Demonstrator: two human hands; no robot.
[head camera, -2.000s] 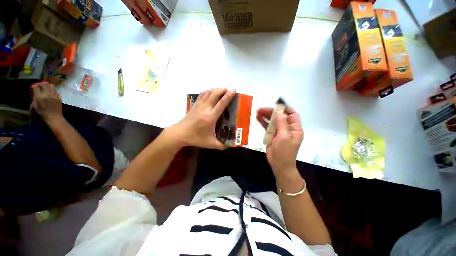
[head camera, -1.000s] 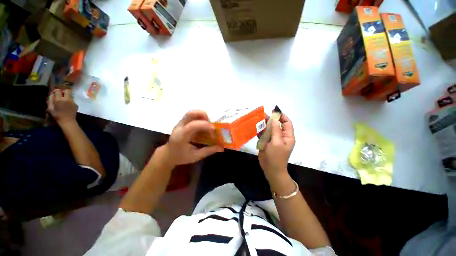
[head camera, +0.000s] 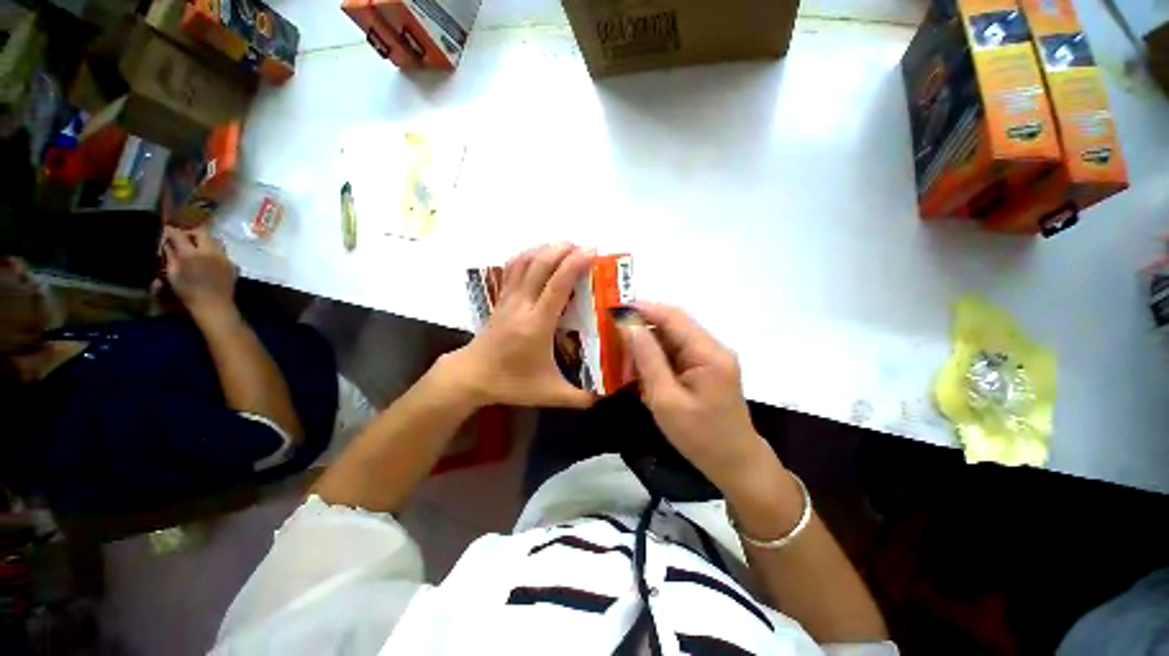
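A retail box (head camera: 614, 352) with an orange side and a white printed face lies at the table's front edge. My left hand (head camera: 532, 320) is bare and grips it from above, fingers over the far edge and thumb near the front edge. My right hand (head camera: 692, 385) is bare and closed around the utility knife (head camera: 626, 315). The knife's dark tip is at the box's orange side, near the white label. Most of the knife is hidden in my fingers.
A brown shipping carton (head camera: 686, 32) stands at the back. Retail boxes (head camera: 1026, 128) stand at the right, behind a yellow sheet (head camera: 996, 385) with silvery bits. A second knife (head camera: 348, 215) and a clear plastic tray (head camera: 248, 218) lie left. Another person's hand (head camera: 201, 267) is at the left edge.
The box was tilted up in my left hand and is now down at the table edge with its printed face up. My right hand has brought the knife tip onto its orange side.
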